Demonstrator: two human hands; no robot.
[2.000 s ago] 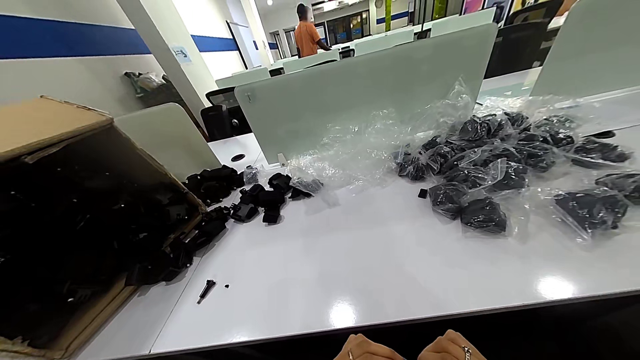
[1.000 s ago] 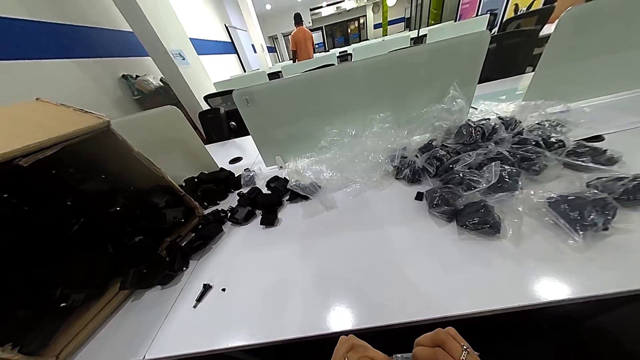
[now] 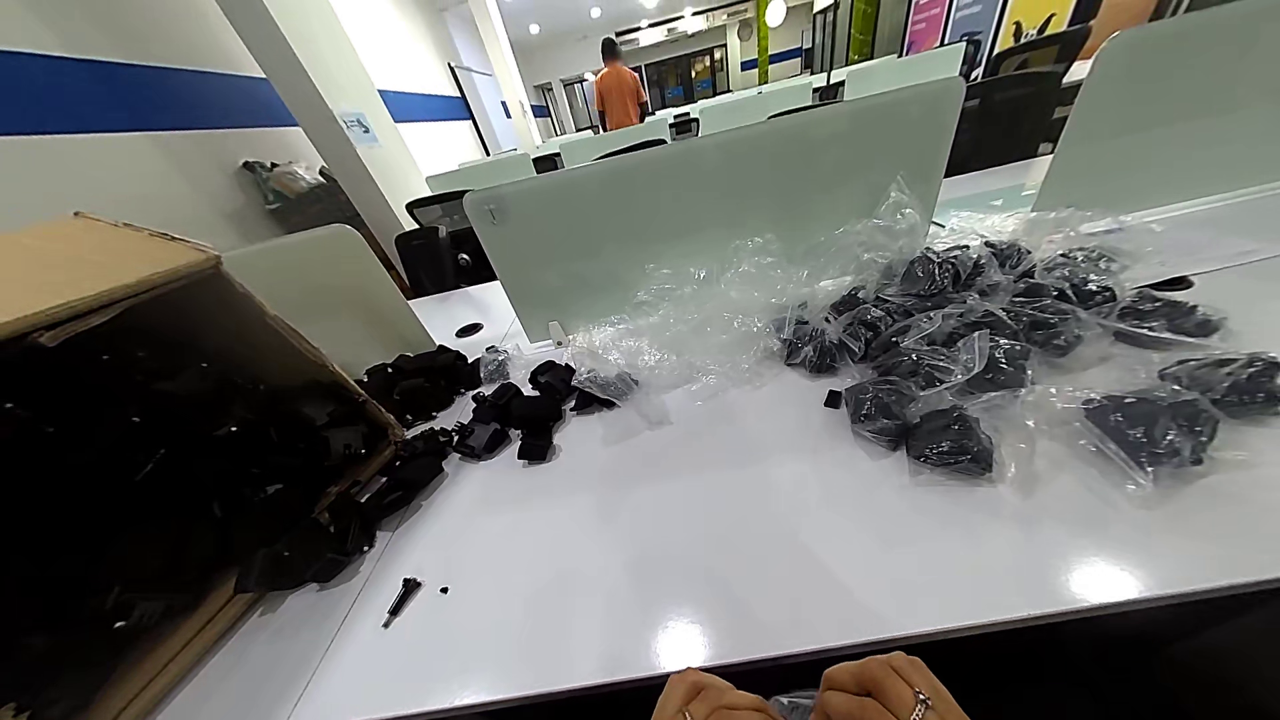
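Observation:
Below the table's front edge, at the bottom of the head view, my left hand (image 3: 712, 697) and my right hand (image 3: 885, 688) are side by side with fingers curled. Between them shows a bit of clear plastic (image 3: 793, 704), which both hands seem to pinch; the rest is cut off by the frame. The right hand wears a ring. On the white table (image 3: 640, 540), a black thumbscrew (image 3: 402, 602) lies at the left. Black plastic parts (image 3: 535, 412) lie in a loose group farther back. Several clear bags with black contents (image 3: 950, 440) are heaped at the right.
A cardboard box (image 3: 110, 265) on its side at the left spills black parts. Empty clear plastic bags (image 3: 690, 325) lie against a frosted divider (image 3: 720, 170). A small black piece (image 3: 833, 399) sits beside the filled bags. A person in an orange shirt (image 3: 620, 97) stands far off.
My hands have moved slightly apart, and a bit of clear plastic now shows between them. The things on the table have not moved.

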